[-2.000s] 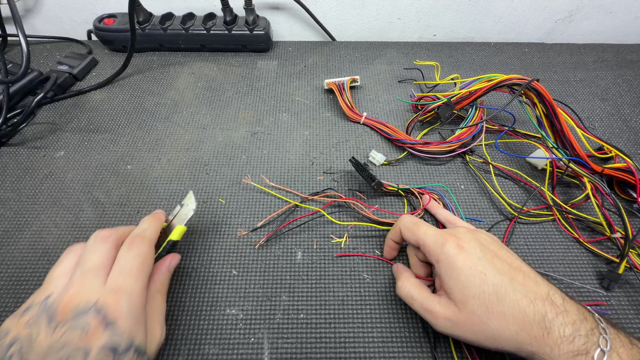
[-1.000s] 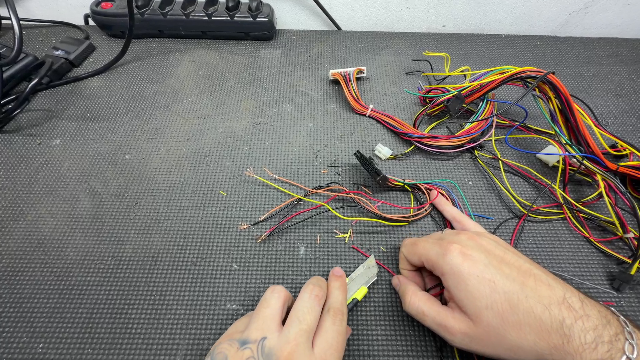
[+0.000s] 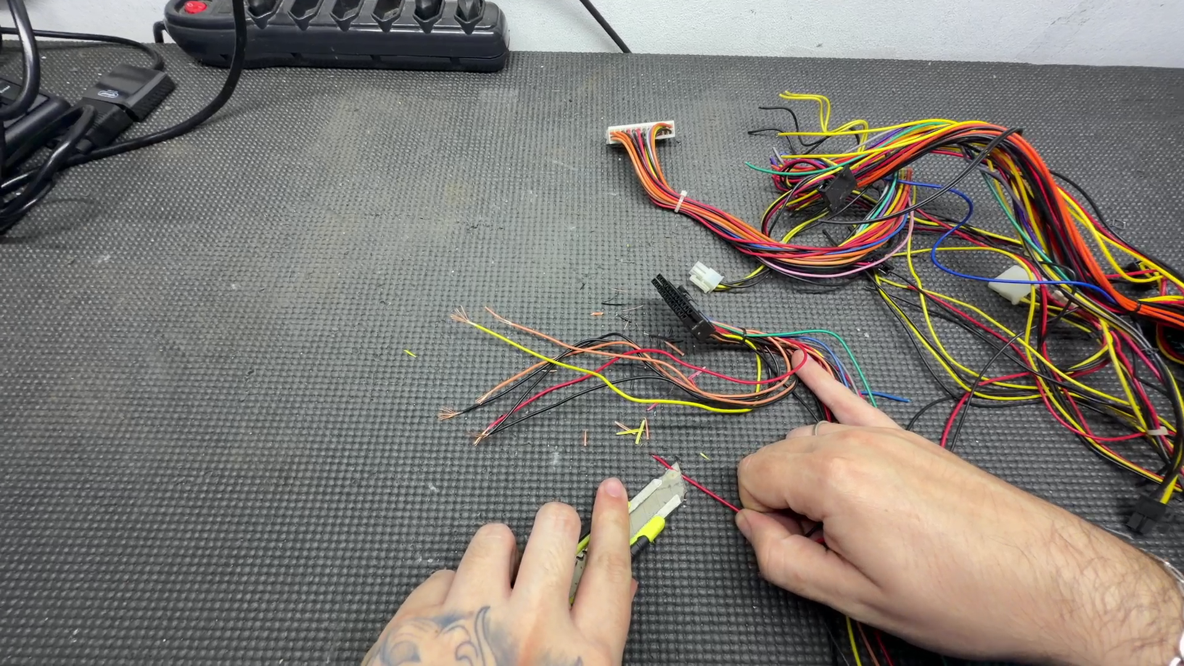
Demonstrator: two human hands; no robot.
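My left hand (image 3: 527,592) grips a yellow-and-black utility knife (image 3: 640,524), index finger laid along it. The blade tip meets a thin red wire (image 3: 705,489) near its end on the mat. Thumb and index finger of my right hand (image 3: 860,518) pinch that wire, while another finger reaches out to the wires behind a black multi-pin connector (image 3: 682,307). From this bundle, yellow (image 3: 573,366), orange, red and black wires fan out leftward, several with bared strands. Short yellow and orange insulation scraps (image 3: 635,430) lie between the fan and the knife.
A large tangle of coloured cables (image 3: 1027,213) covers the right side, with a white wide connector (image 3: 641,132) and a small white connector (image 3: 706,277). A black power strip (image 3: 338,32) stands along the wall. Black plugs and cords (image 3: 125,102) lie at the far left of the textured mat (image 3: 231,388).
My left hand has brought the knife from the left over to the red wire's end. My right hand keeps its pinch on the wire.
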